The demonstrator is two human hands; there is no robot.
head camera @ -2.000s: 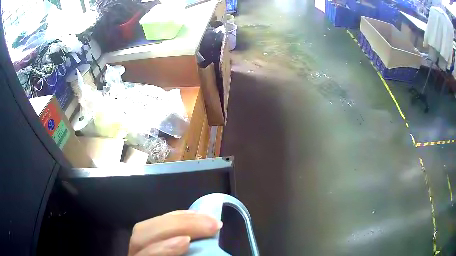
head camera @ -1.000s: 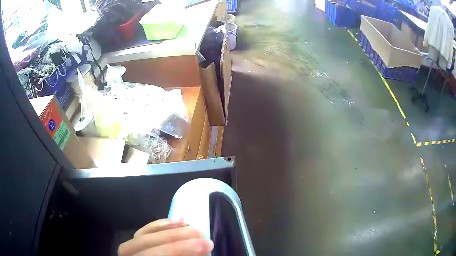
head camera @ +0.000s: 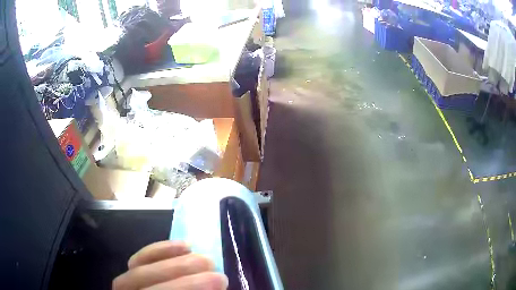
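Note:
A pale blue-white jug or kettle (head camera: 198, 212) with a large loop handle on its right side stands out at the bottom centre, its lower part cut off by the picture's edge. My left hand (head camera: 170, 269) comes in from the lower left, its fingers lying across the jug's left side and holding it. Several fingers show; the thumb and palm are hidden or out of the picture. My right hand is not in view.
A dark cabinet (head camera: 34, 164) rises at left, with a dark open space behind the jug. Beyond it are a carton (head camera: 68, 150), plastic bags (head camera: 164, 136) and a workbench (head camera: 170, 76). Green floor (head camera: 362, 187) lies right, with a large open carton (head camera: 447, 68) on blue crates (head camera: 452, 101).
The jug has moved up and slightly left in the picture, with my left hand still on it; more of its body and handle shows. The background sits slightly lower.

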